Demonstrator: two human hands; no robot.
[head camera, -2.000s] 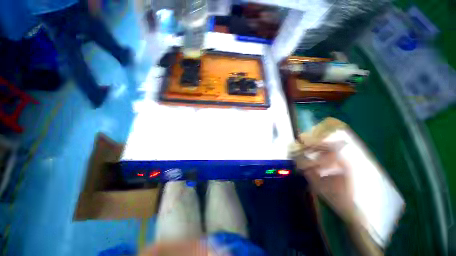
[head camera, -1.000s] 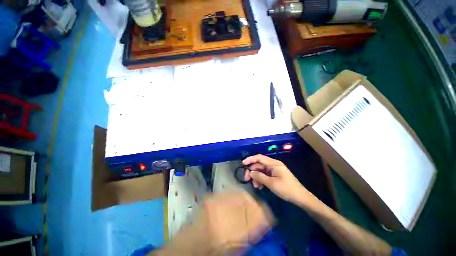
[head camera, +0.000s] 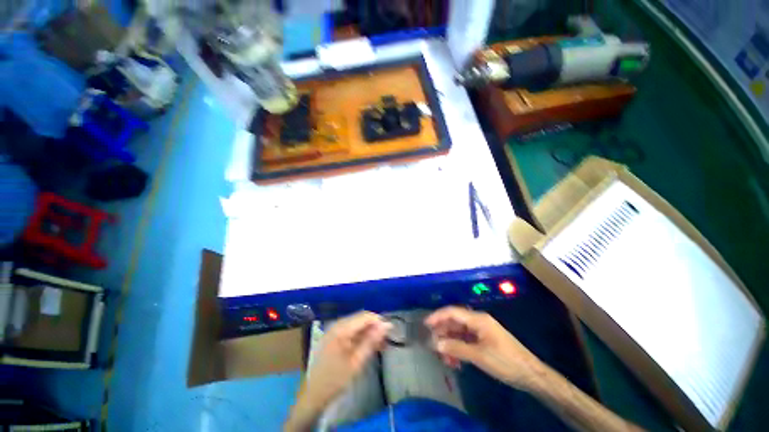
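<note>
My left hand (head camera: 344, 353) is over my lap, just in front of the press's front edge, and pinches a thin dark ring (head camera: 396, 332) at its fingertips. My right hand (head camera: 481, 344) is to the right of the ring, fingers bent and apart from it; blur hides whether the fingertips hold anything. The orange-brown fixture plate (head camera: 337, 153) lies at the back of the white table, with a black block (head camera: 295, 122) on its left and a black clamp block (head camera: 390, 120) on its right.
Dark tweezers (head camera: 475, 211) lie on the table's right side. An open carton (head camera: 548, 253) at right holds a white sheet (head camera: 666, 295) with rows of dark marks. A heat gun (head camera: 556, 66) rests on a wooden box (head camera: 556, 105). An open brown carton (head camera: 261, 359) stands at lower left.
The ring was at my right hand's fingers and is now at my left fingertips. My left hand has moved left and up; my right hand has moved slightly right. The view has shifted, showing more fixture plate.
</note>
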